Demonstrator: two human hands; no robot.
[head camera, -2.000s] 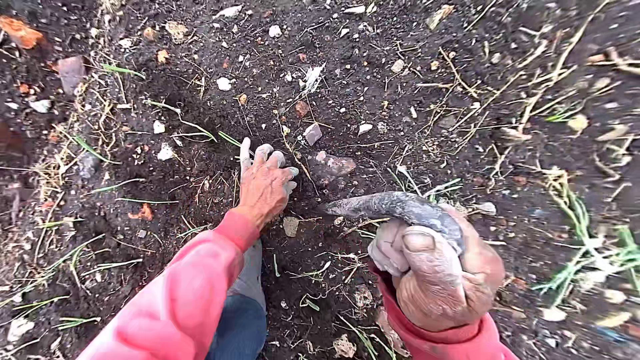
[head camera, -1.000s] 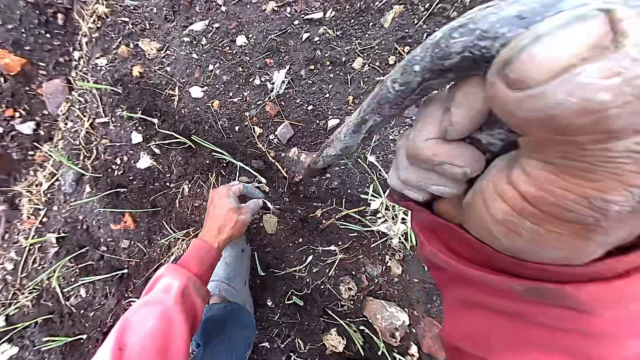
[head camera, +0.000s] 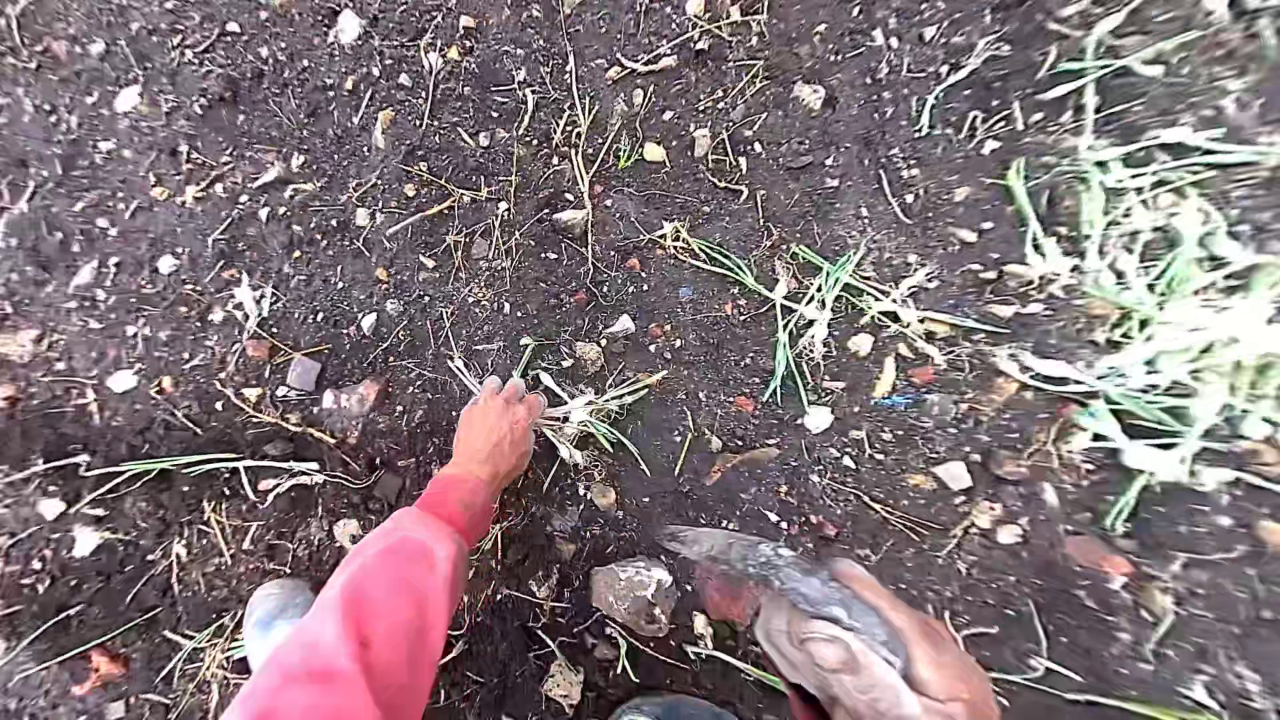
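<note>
My left hand (head camera: 495, 430), in a red sleeve, reaches down to a small bunch of green-and-white seedlings (head camera: 585, 415) on the dark soil; its fingers are closed around the bunch's left end, fingertips partly hidden. At the lower right my right hand (head camera: 870, 650) grips a thick, curved, soil-caked pointed tool (head camera: 770, 570), perhaps a wooden or horn dibber, its tip pointing left. Another seedling bunch (head camera: 815, 300) lies above and right of my left hand. To the left a seedling (head camera: 210, 465) lies flat on the soil.
A large pile of seedlings (head camera: 1170, 380) lies at the right, blurred. A pale rock (head camera: 635, 595) sits between my hands, with a reddish stone (head camera: 725, 595) beside it. Small stones and dry roots are scattered about. A boot tip (head camera: 275, 610) shows at lower left, another dark one (head camera: 670, 708) at the bottom.
The view has shifted right. My left hand has gone to the seedling bunch. The tool, whose tip was in the soil a second ago, now lies low in my right hand, out of that spot.
</note>
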